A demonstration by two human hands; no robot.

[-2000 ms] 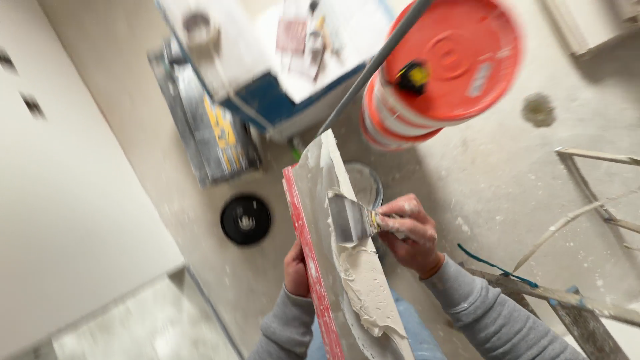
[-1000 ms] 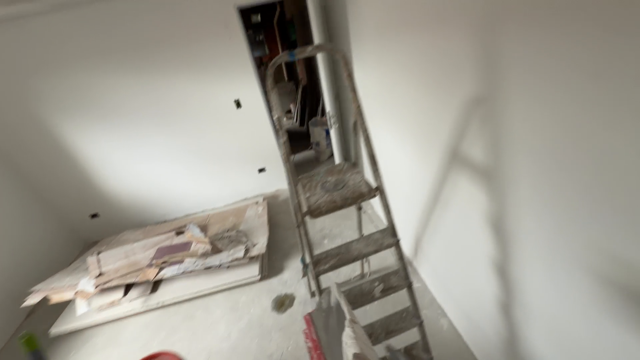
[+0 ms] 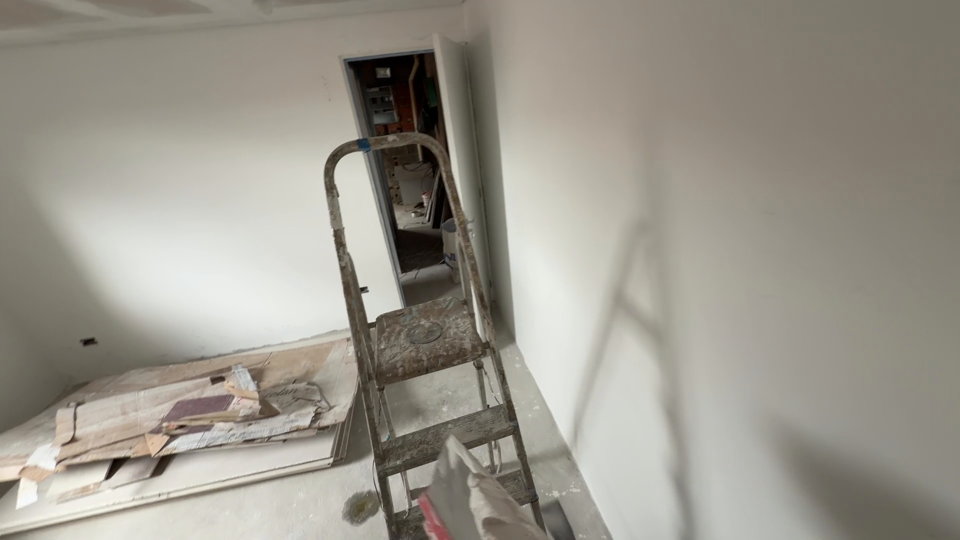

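Neither of my hands is in the picture now. At the bottom, right of the middle, the upper end of a plasterer's metal hawk or wide blade (image 3: 450,487) shows, with a red edge and pale joint compound (image 3: 491,502) heaped along it. A dark grey blurred piece, perhaps part of a putty knife, shows at its right, at the frame's bottom edge. Behind the blade stands a stepladder (image 3: 431,337), upright and spattered, with a hooped top rail, a broad platform and several treads. What my hands hold is hidden below the frame.
A low stack of drywall sheets (image 3: 300,450) with cardboard scraps (image 3: 202,409) on it lies at the left. A white wall (image 3: 712,300) runs along the right and carries the ladder's shadow. Behind the ladder, a doorway (image 3: 412,240) opens on a cluttered room, its door (image 3: 461,165) ajar.
The view has swung up from the floor, bucket and hands to the ladder and walls. Both hands, seen two seconds ago with the compound-covered blade and a putty knife, have left the picture.
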